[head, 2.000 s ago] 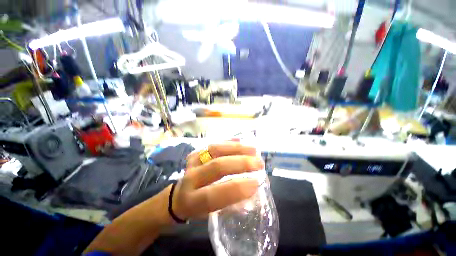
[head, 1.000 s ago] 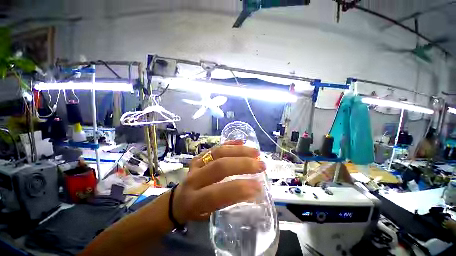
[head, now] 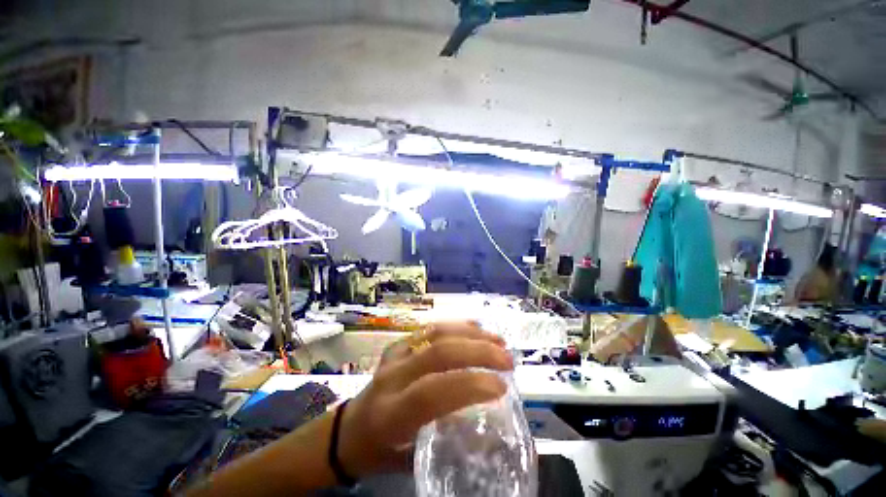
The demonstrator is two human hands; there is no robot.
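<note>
My left hand [head: 432,388] comes in from the lower left, with a dark band at the wrist and a yellow ring. Its fingers are wrapped around a clear bottle [head: 476,456] close to the camera. The bottle's upper part is hidden by the hand, and its lower end is cut off by the bottom edge. I do not see my right hand. Dark grey cloth [head: 121,451] lies at the lower left, behind my forearm.
A white sewing machine head [head: 661,417] with a lit display stands right of the bottle. A red container [head: 133,369] and a grey machine [head: 47,374] are at left. White hangers [head: 275,231] and a teal garment [head: 682,248] hang beyond. A person [head: 824,277] shows far right.
The view has tilted up from the table towards the wall and ceiling. My left hand, still around the bottle, now sits lower in the picture, and the bottle top no longer shows above it.
</note>
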